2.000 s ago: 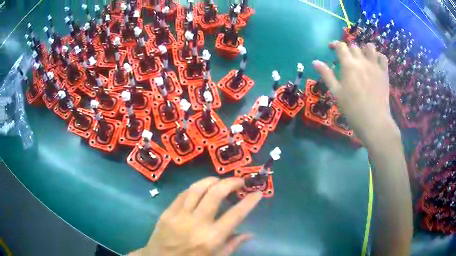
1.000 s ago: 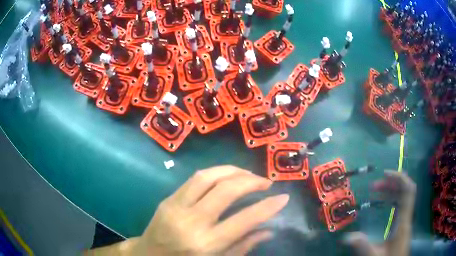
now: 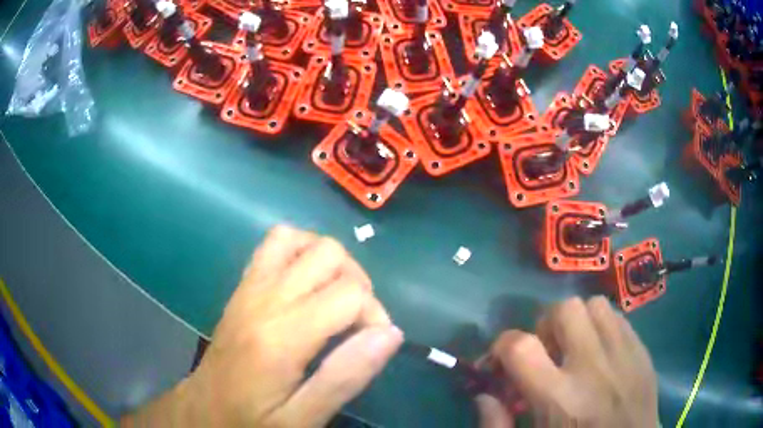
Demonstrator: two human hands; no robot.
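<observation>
My left hand (image 3: 309,334) is at the lower centre, its thumb and fingers closed on the dark cable end. The cable's white section (image 3: 441,358) shows between my hands. My right hand (image 3: 573,368) is blurred and holds the orange housing plate (image 3: 510,397), which is mostly hidden by the fingers and darkly blurred. The cable tip is hidden in my left fingers. Two loose white connectors, one on the left (image 3: 363,231) and one on the right (image 3: 462,255), lie on the green table just beyond my hands.
Orange plates with white blocks on their cables (image 3: 368,159) stand grouped from the upper left to the right. One plate without a white block (image 3: 642,272) is beside my right hand. More such plates (image 3: 715,146) are near the yellow-green line (image 3: 726,276). A clear plastic bag (image 3: 54,71) lies upper left.
One of the two nearby plates without blocks has been picked up by my right hand. My left hand has closed on its cable. A second loose connector now shows. The view has shifted.
</observation>
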